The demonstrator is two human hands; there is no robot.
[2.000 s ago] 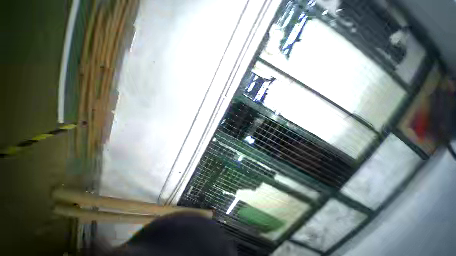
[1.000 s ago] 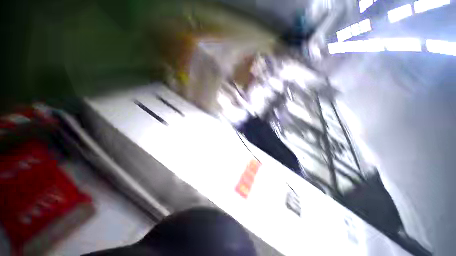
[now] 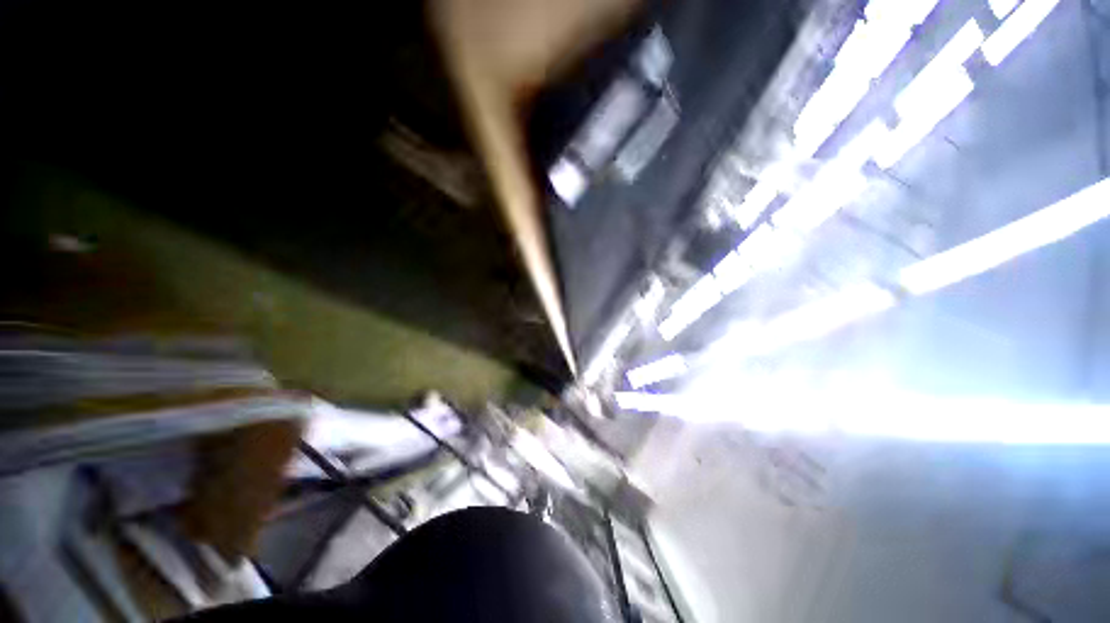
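Neither of my hands is in the picture. A dark rounded shape (image 3: 475,566) fills the bottom middle edge; what it is cannot be told. Nearest in front, a blurred tan, board-like surface (image 3: 530,43) comes down from the top edge and narrows to a long thin edge near the middle. The view is turned sideways and blurred.
An olive-green floor strip (image 3: 353,353) runs across the left. Blurred pale and brown stacked items (image 3: 250,481) lie at the lower left, beside dark frame bars. Grey-white boxy shapes (image 3: 615,128) are at upper middle. Bright ceiling lights (image 3: 852,420) fill the right.
The view has swung away from the white surface and red box to a long aisle-like space with ceiling lights. The tan surface has come into view. The dark shape stays at the bottom.
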